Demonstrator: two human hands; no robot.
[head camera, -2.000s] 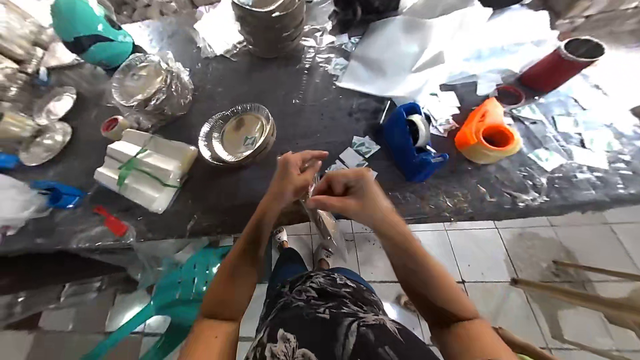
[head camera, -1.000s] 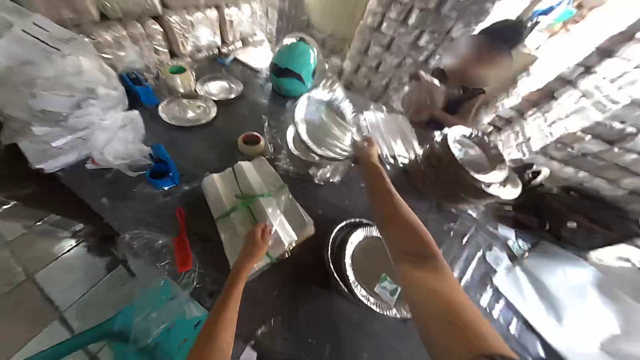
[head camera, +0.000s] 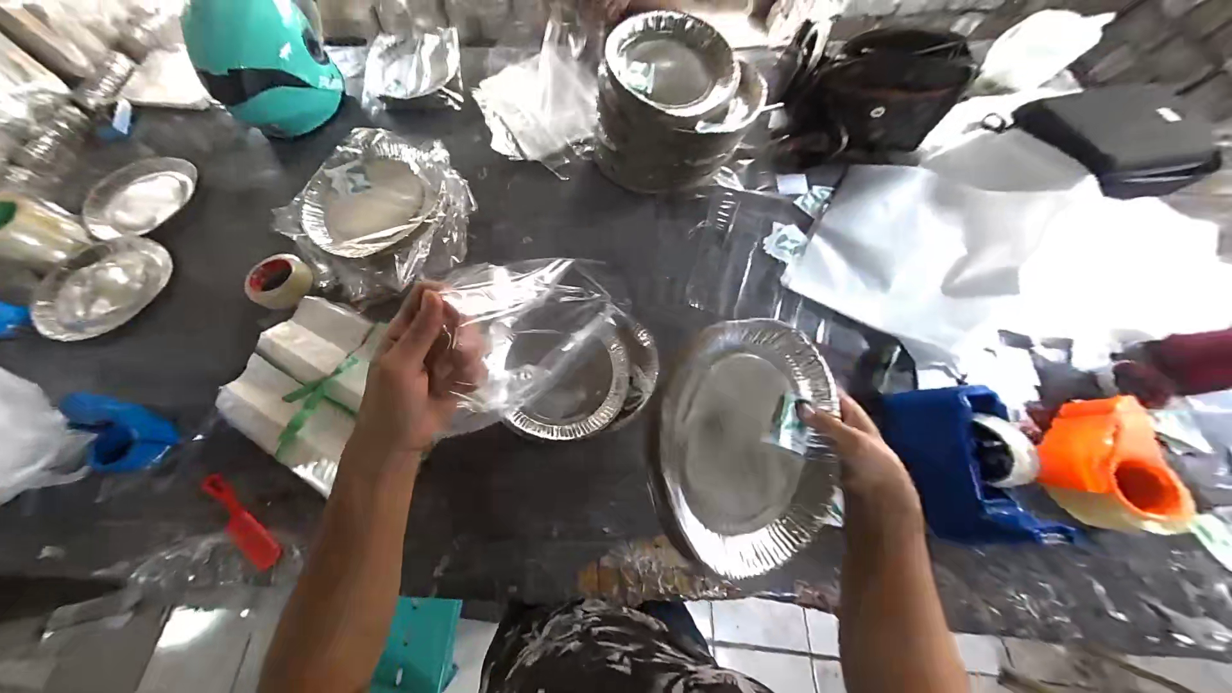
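My left hand (head camera: 422, 371) pinches a clear plastic bag (head camera: 520, 322), which hangs over a stack of foil plates (head camera: 568, 385) on the dark table. To the right, my right hand (head camera: 861, 452) grips the edge of a tilted stack of round foil plates (head camera: 736, 443), its thumb on a small printed paper (head camera: 791, 423) lying on the top plate. Partly behind my left forearm lies a bundle of white packs (head camera: 298, 385) tied with green string. Beyond it sit plastic-wrapped foil plates (head camera: 371, 197).
A roll of tape (head camera: 277, 280), a red plastic tool (head camera: 243, 525) and a blue tape dispenser (head camera: 120, 431) are at left. Blue (head camera: 938, 472) and orange (head camera: 1112, 467) dispensers stand at right. At the back are a teal helmet (head camera: 260, 63), a tall foil plate stack (head camera: 664, 106) and a black bag (head camera: 881, 91).
My left hand has left the tied bundle and now holds a clear bag. My right hand has left the wrapped plates at the back and now holds a plate stack. The view has swung considerably.
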